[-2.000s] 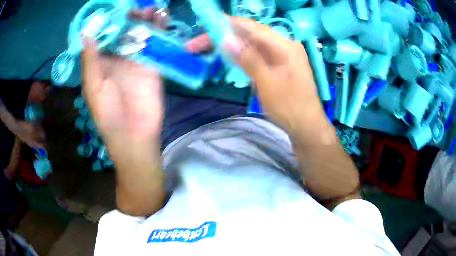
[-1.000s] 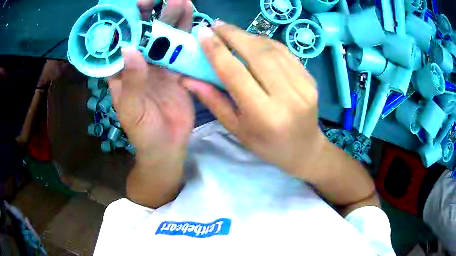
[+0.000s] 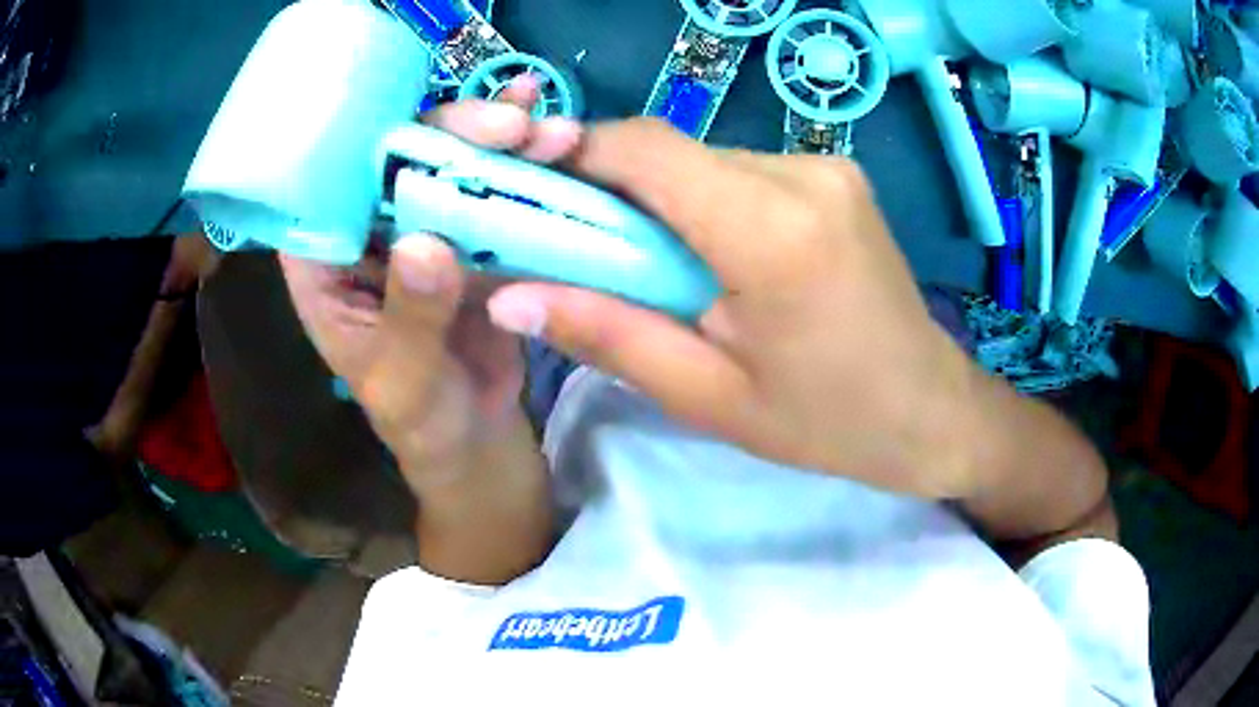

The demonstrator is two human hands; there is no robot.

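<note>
A light blue-green fan half-assembly (image 3: 311, 131) is held up in front of me, its wide drum to the left and its handle pointing right and down. The handle cover (image 3: 552, 242) lies along the handle, with a dark gap between the two near the drum. My left hand (image 3: 428, 345) holds the handle from below by the drum, its thumb on the cover. My right hand (image 3: 787, 290) grips the far end of the handle and cover, thumb below and fingers above. The battery inside is hidden.
Open half-assemblies with boards and blue batteries (image 3: 684, 104) lie on the dark bench (image 3: 594, 49) behind my hands. More fans (image 3: 1091, 124) are heaped at the right. A brown carton (image 3: 256, 401) is below left, near another person's arm (image 3: 145, 345). A red crate (image 3: 1194, 421) is at lower right.
The cover has come onto the open handle. The fan has since been turned, so the drum's side faces me instead of its spoked face. Both hands have closed around the handle.
</note>
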